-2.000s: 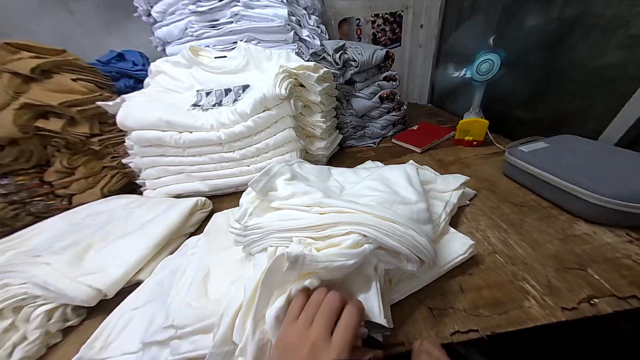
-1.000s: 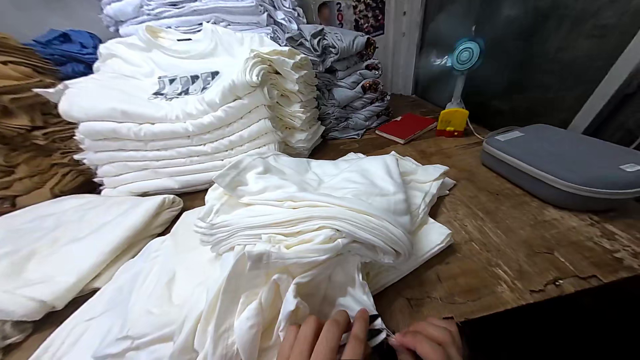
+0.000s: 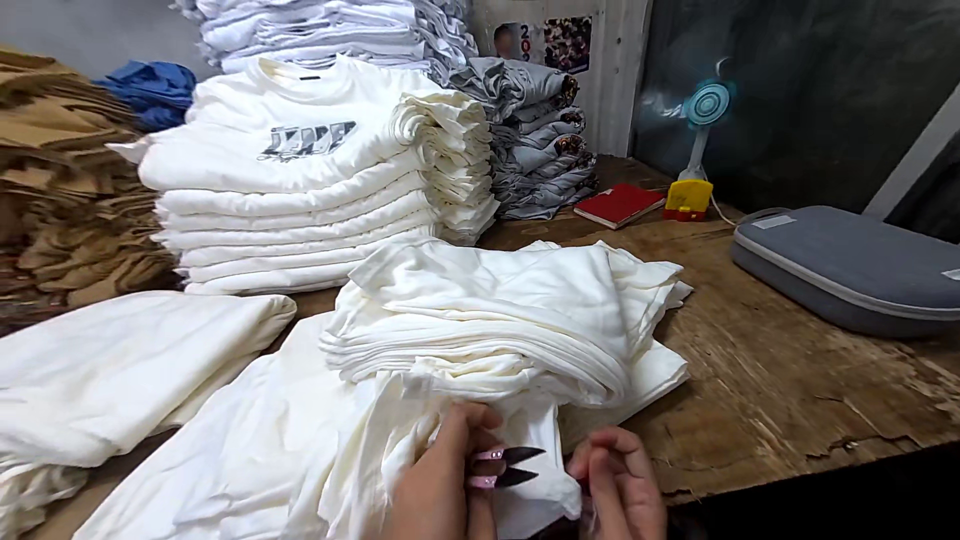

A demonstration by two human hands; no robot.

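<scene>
My left hand [image 3: 446, 480] holds small thread snips [image 3: 510, 466] with pink handles; their two dark blades stand apart, pointing right over white cloth. My right hand [image 3: 619, 480] is just right of them, its fingers curled at the edge of a white garment [image 3: 536, 495]. Whether it pinches the edge or a thread is unclear. This garment spreads from the lower left to between my hands. Directly beyond lies a folded pile of white garments [image 3: 487, 322].
A stack of white printed shirts [image 3: 300, 202] stands behind, with grey garments [image 3: 540, 142] beside it. Brown cloth [image 3: 75, 187] is at left, more white cloth [image 3: 127, 360] at lower left. A red notebook [image 3: 619, 205], small fan [image 3: 705, 112] and grey case [image 3: 855, 262] stand at right on the wooden table [image 3: 750, 397].
The snips, only partly visible between my hands one second ago, now show plainly in my left hand. My right hand, barely in view two seconds ago, has come up beside the garment's edge.
</scene>
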